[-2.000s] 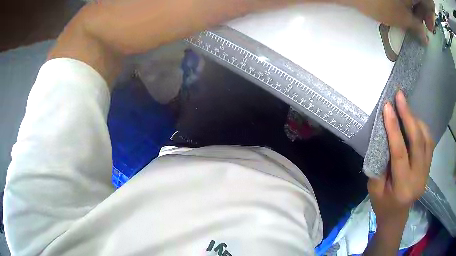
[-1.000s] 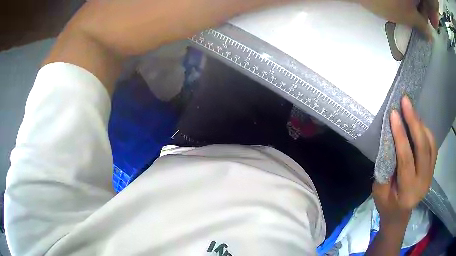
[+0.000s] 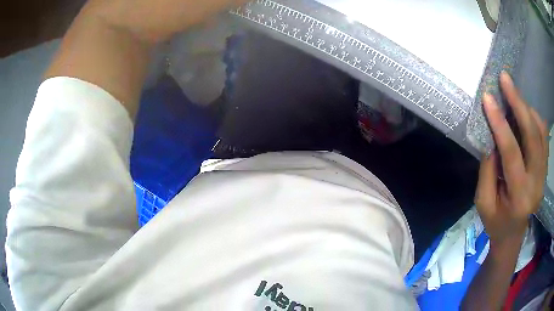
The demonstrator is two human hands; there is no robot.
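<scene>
A heathered grey strip (image 3: 509, 45) runs down from the top right edge of the picture over the white table (image 3: 425, 27). Smooth grey cloth (image 3: 537, 64) lies along its right side. My right hand (image 3: 516, 146) is at the strip's near end, back of the hand up, with its fingers spread and pressing on the strip. The thumb is not clear. My left forearm crosses the top left and leaves the top edge, so my left hand is out of the picture. The needle area is not visible.
Numbered tape edging (image 3: 364, 61) lines the table's front edge. A blue plastic crate (image 3: 149, 203) is at the left, below the table. Pale cloth scraps (image 3: 449, 261) lie over something bright blue at the lower right. My lap is dark under the table.
The view has shifted, so the table stands higher and my left hand has left the picture at the top. Less of the strip shows below my right fingertips than before.
</scene>
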